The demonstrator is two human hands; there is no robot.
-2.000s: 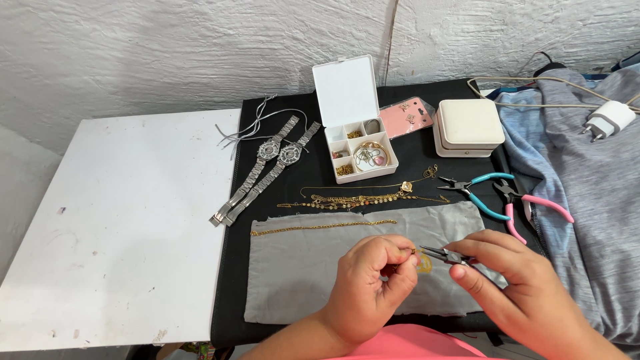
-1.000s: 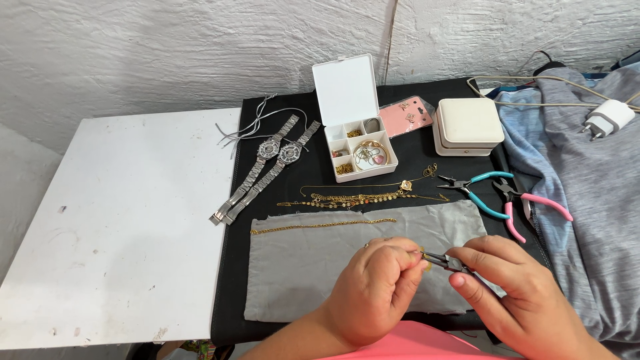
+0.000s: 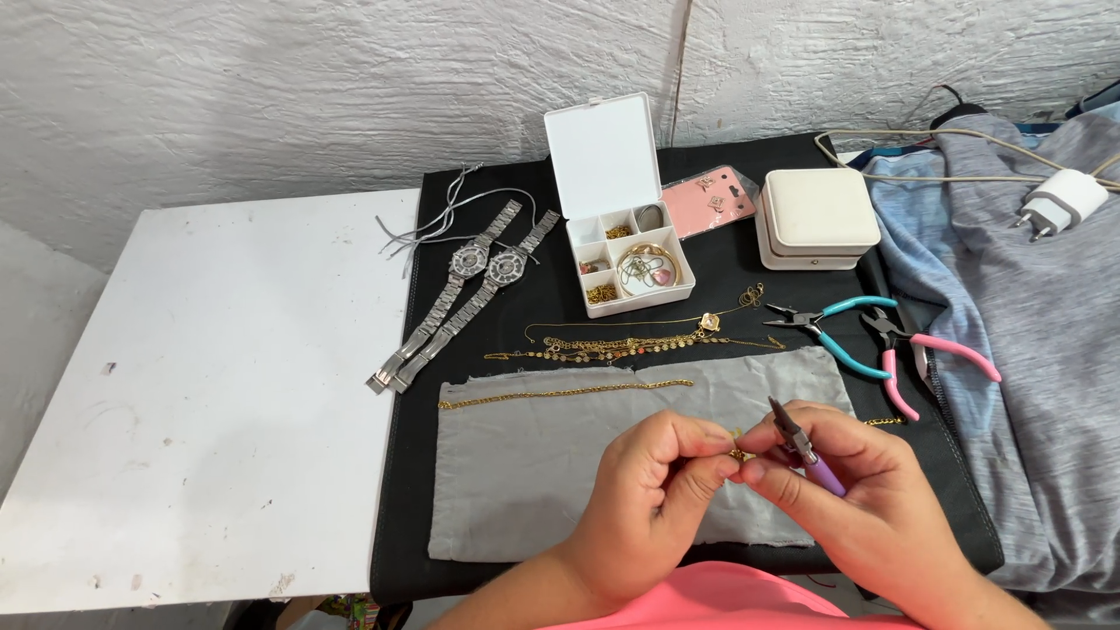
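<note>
Over the grey cloth (image 3: 525, 472), my left hand (image 3: 656, 499) pinches a small gold-coloured chain piece (image 3: 740, 455) between thumb and index finger. My right hand (image 3: 857, 490) meets it there, thumb and index fingertips at the same piece, and also holds purple-handled pliers (image 3: 801, 440), whose jaws point up and away from the piece. The fingertips hide most of the piece. A gold chain (image 3: 569, 394) lies along the cloth's far edge. Beyond it are several gold necklaces (image 3: 612, 348) on the black mat. A bit of gold chain (image 3: 884, 422) shows right of my right hand.
Two metal-band watches (image 3: 503, 267) lie at left near grey cords (image 3: 437, 223). An open white compartment box (image 3: 647, 302) holds jewellery. Behind are a pink earring card (image 3: 709, 201) and a cream case (image 3: 818, 219). Teal pliers (image 3: 844, 350), pink cutters (image 3: 892, 350), clothing (image 3: 1032, 350) and a charger (image 3: 1063, 201) are at right.
The pliers' jaws, earlier pointing left at the piece by my left fingertips, now point up and away from it. My right fingertips have come to the piece.
</note>
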